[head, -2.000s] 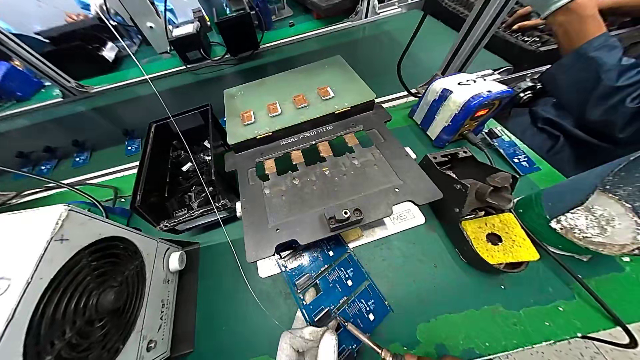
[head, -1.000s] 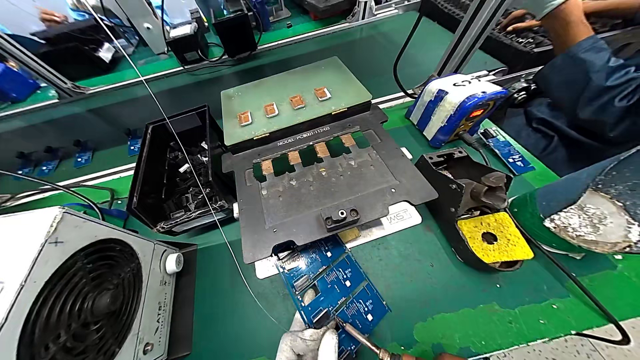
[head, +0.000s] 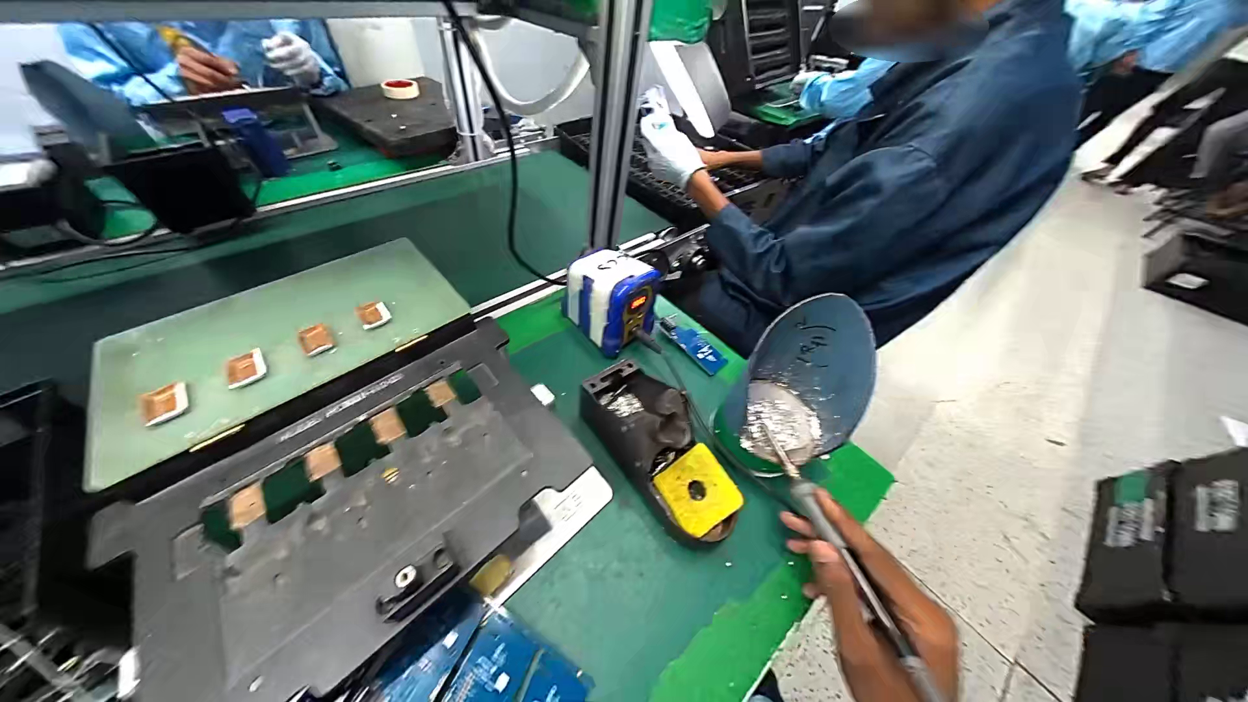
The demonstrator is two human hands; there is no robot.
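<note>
My right hand (head: 863,604), bare, grips a soldering iron (head: 819,512) at the lower right. The iron's tip is inside a round container (head: 814,356) with a raised dark wall and silvery solder residue at its bottom. My left hand is out of view. Blue circuit boards (head: 492,658) show at the bottom edge, beside a dark metal fixture (head: 322,575) whose pale green hinged lid (head: 278,331) stands open with several copper-coloured pads. A black iron stand (head: 634,419) with a yellow sponge (head: 697,490) sits left of the container.
Behind the stand are a blue-and-white soldering station (head: 611,297) and a small blue board (head: 694,346). The iron's cable runs between stand and container. A co-worker in a dark blue jacket (head: 907,175) sits beyond the bench's right edge. Black boxes (head: 1160,546) stand at the far right.
The view has swung far to the right. The soldering iron, earlier at the blue boards by my gloved left hand, is now in the round container. My left hand has left the view.
</note>
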